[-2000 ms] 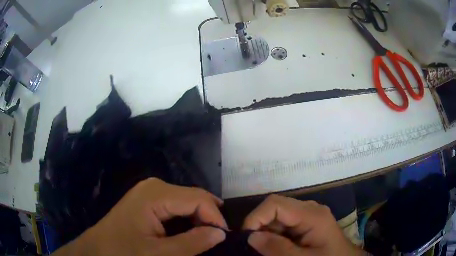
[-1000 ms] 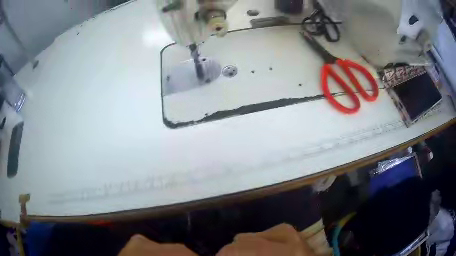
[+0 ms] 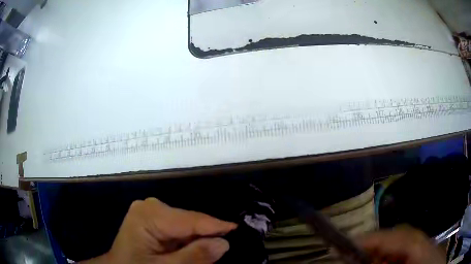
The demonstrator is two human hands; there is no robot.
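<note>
My left hand [image 3: 170,234] is low in the view, below the table edge, thumb and index finger close together at the black fabric [image 3: 242,245]. The cloth lies over the lap and shows pale purple-grey tufts near the fingertips; its outline blends into the dark background. My right hand [image 3: 405,247] is at the bottom right, blurred and partly cut off. It holds the fabric shears [image 3: 328,227], whose long dark blades point up and left towards the cloth. Their handles cannot be made out.
The white machine table [image 3: 119,87] spans the upper view, with a printed ruler scale [image 3: 206,135] along its front edge. The ragged dark bed seam [image 3: 320,39] runs above it. The needle plate's corner [image 3: 219,5] shows at the top. A dark flat strip [image 3: 15,100] lies far left.
The view has tilted down. The black fabric has left the tabletop for the lap. The shears have left their place on the table and are in my right hand, which has moved right, away from my left.
</note>
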